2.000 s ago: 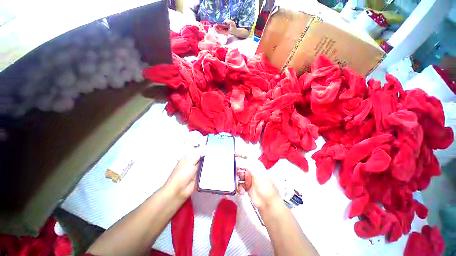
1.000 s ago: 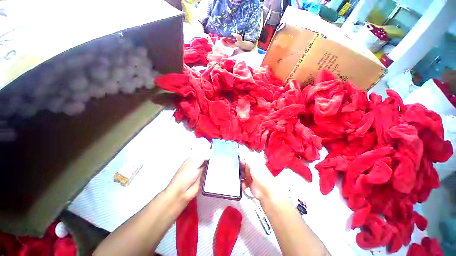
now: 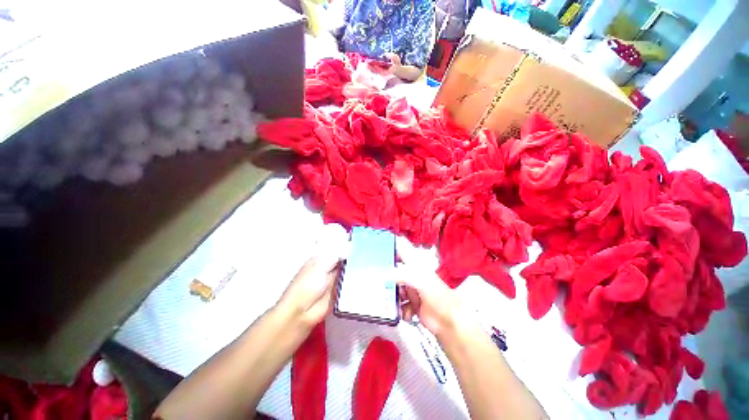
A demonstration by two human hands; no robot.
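A smartphone [image 3: 367,276] with a bright, washed-out screen and dark edge is held upright over the table. My left hand [image 3: 314,281] grips its left side. My right hand [image 3: 425,302] is at its right side, fingers bent against the edge. A red plush piece [image 3: 375,379] lies below the phone, with two long ends showing; the rest is cut off by the bottom edge. Thin silvery snips [image 3: 432,358] lie beside my right wrist, partly hidden.
An open carton of white pompoms [image 3: 156,254] stands at left. A heap of red plush pieces [image 3: 493,205] spans the far table and right side. A brown carton [image 3: 534,92] stands behind it. A small tan-and-white packet [image 3: 201,289] lies left. A person [image 3: 388,34] sits opposite.
The view has shifted, so the table things appear slightly further right and lower than at first. The snips show more clearly. The phone stays in both my hands.
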